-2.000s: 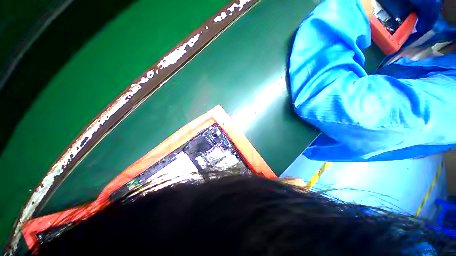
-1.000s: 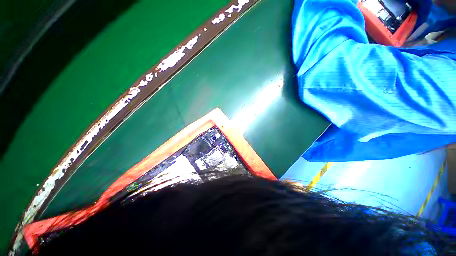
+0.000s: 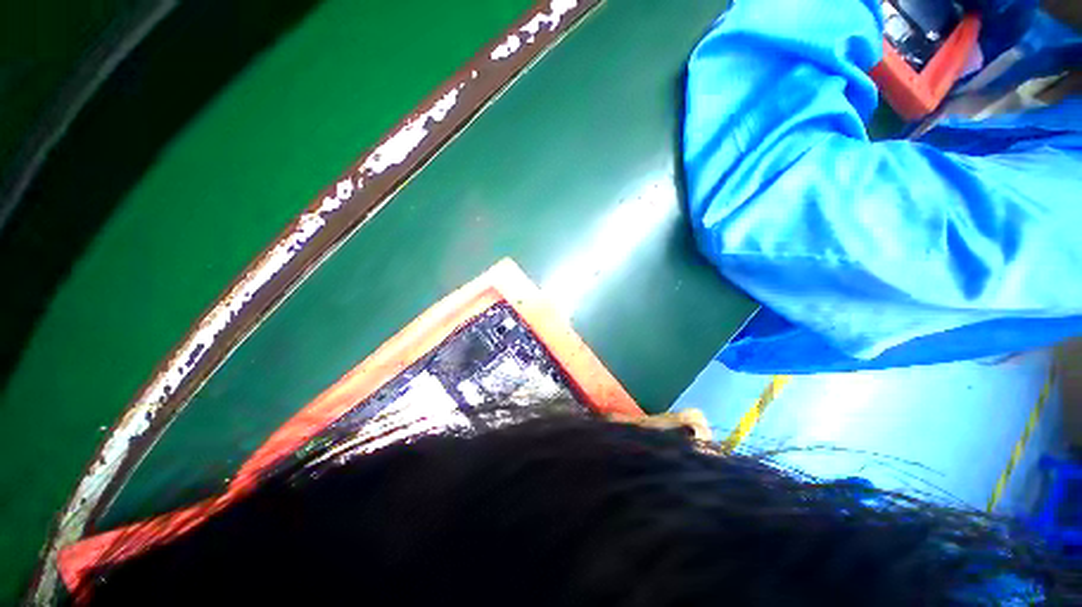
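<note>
A red-orange frame [image 3: 403, 346] lies on the dark green bench at the bottom centre. It surrounds an opened black unit with silver-white patches [image 3: 510, 377]. Black hair covers the near part of both. A red-orange edge runs on to the lower left; I cannot tell if it is a second frame. A small skin-coloured bit, seemingly a fingertip of my right hand [image 3: 682, 421], shows by the frame's right edge above the hair. The rest of that hand is hidden, so its grip cannot be told. My left hand is not visible.
A brown rail with chipped white paint [image 3: 314, 219] divides the bench [image 3: 475, 213] from the brighter green belt [image 3: 255, 142]. A neighbour's blue sleeve [image 3: 819, 225] reaches over the bench at right, beside another red-orange frame [image 3: 920, 89] holding a unit.
The neighbour's sleeve has shifted left and down since one second ago, and their frame slightly down. The skin-coloured bit by the near frame shows more clearly. The near unit stays almost in place.
</note>
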